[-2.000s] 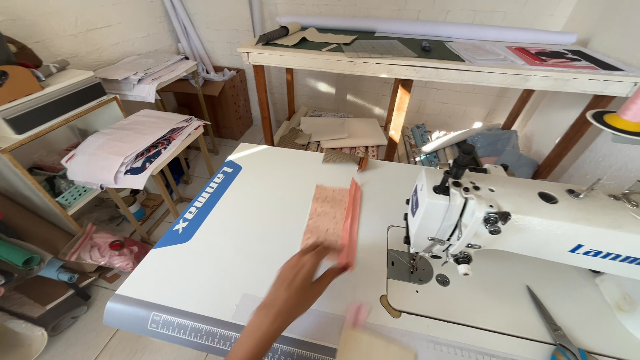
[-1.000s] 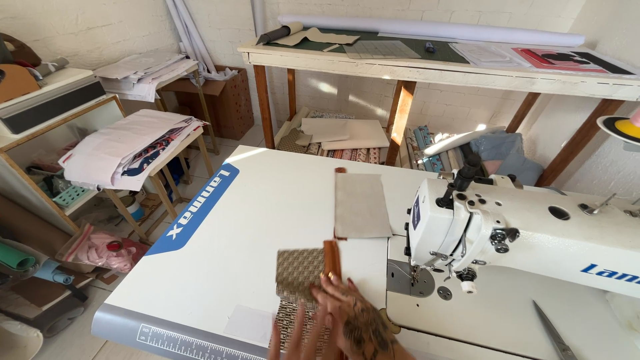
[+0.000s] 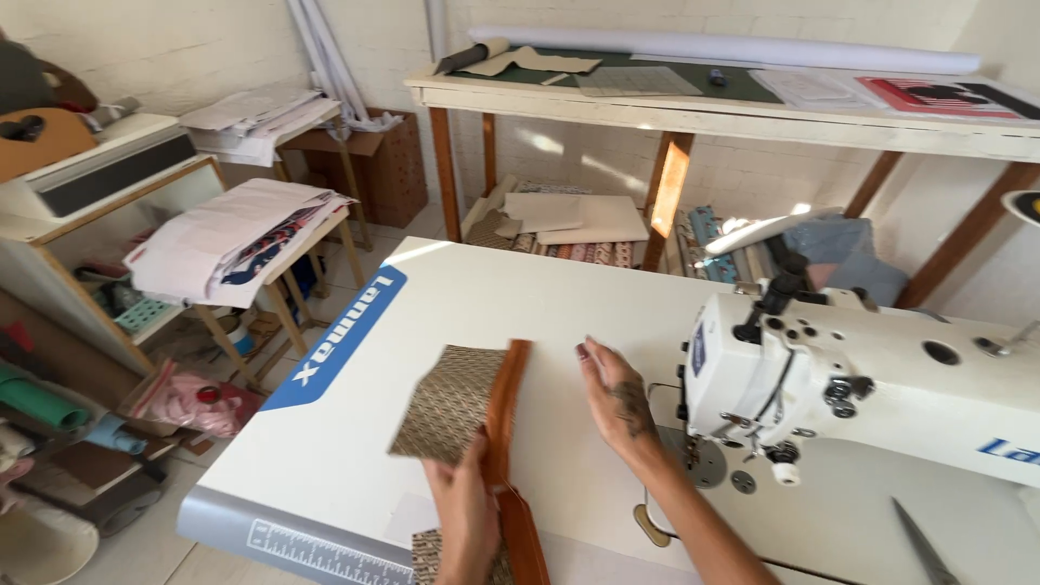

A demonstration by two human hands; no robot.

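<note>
My left hand [image 3: 463, 496] grips the lower edge of a woven patterned fabric piece [image 3: 451, 402], which has a brown leather-like strip [image 3: 508, 390] along its right side. Beneath that hand lies a second woven piece [image 3: 426, 556], joined to a similar brown strip [image 3: 524, 536]; the wrist partly hides it. My right hand [image 3: 613, 394] is raised over the white sewing table [image 3: 601, 301], fingers apart and holding nothing, just left of the sewing machine's head [image 3: 731, 374]. The needle area shows beside the right forearm.
Scissors [image 3: 922, 540], only partly in view, lie on the machine bed at the lower right. A printed ruler [image 3: 325, 552] runs along the table's front edge. Behind stands a long work table [image 3: 536, 101] with paper and a cutting mat; a stack of papers [image 3: 227, 231] sits at left.
The grey fabric piece on the table a second ago is out of sight. My hands have moved apart, the right one to the right and up. The woven piece with the brown strip is now lifted by my left hand.
</note>
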